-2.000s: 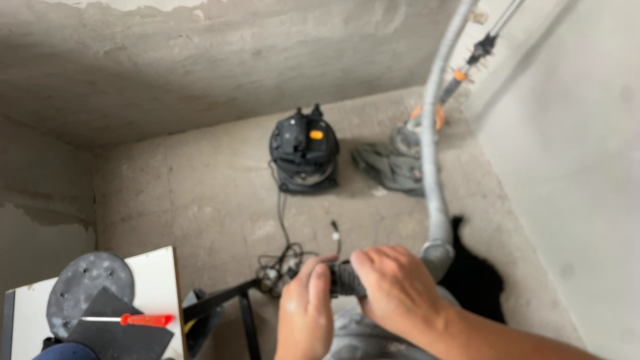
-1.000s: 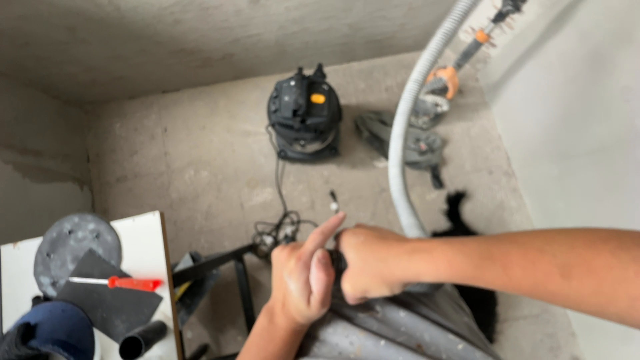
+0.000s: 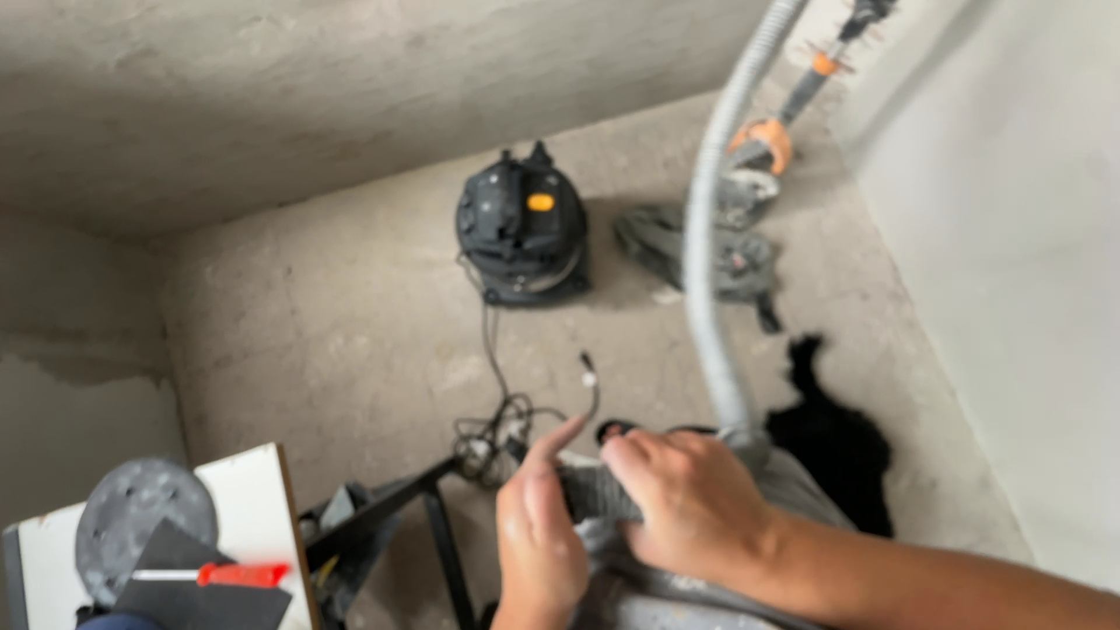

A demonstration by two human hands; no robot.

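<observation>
My right hand point(image 3: 691, 494) is closed around a dark ribbed hose cuff point(image 3: 599, 493) at the bottom centre. My left hand point(image 3: 542, 534) is at the cuff's left end, its index finger pointing up and its palm against the part; whether it grips is hard to tell. A grey corrugated hose point(image 3: 703, 236) runs from the top right down to beside my right wrist. Grey, speckled fabric lies below my hands. On a white board at the lower left are a round perforated pad point(image 3: 144, 516), a dark square sheet point(image 3: 188, 599) and a screwdriver with a red handle point(image 3: 243, 575).
A black shop vacuum point(image 3: 522, 227) stands on the floor by the wall, with a tangled black cable point(image 3: 494, 429) in front. A long-handled tool with orange parts point(image 3: 761, 144) and a grey bag point(image 3: 744, 262) lie right of it. A black furry shape point(image 3: 831, 437) is at the right; a black metal frame point(image 3: 446, 542) stands lower left.
My hands have shifted on the cuff: my right hand has moved off my left, and more of the ribbed part shows between them than one second ago. The hose has swung somewhat.
</observation>
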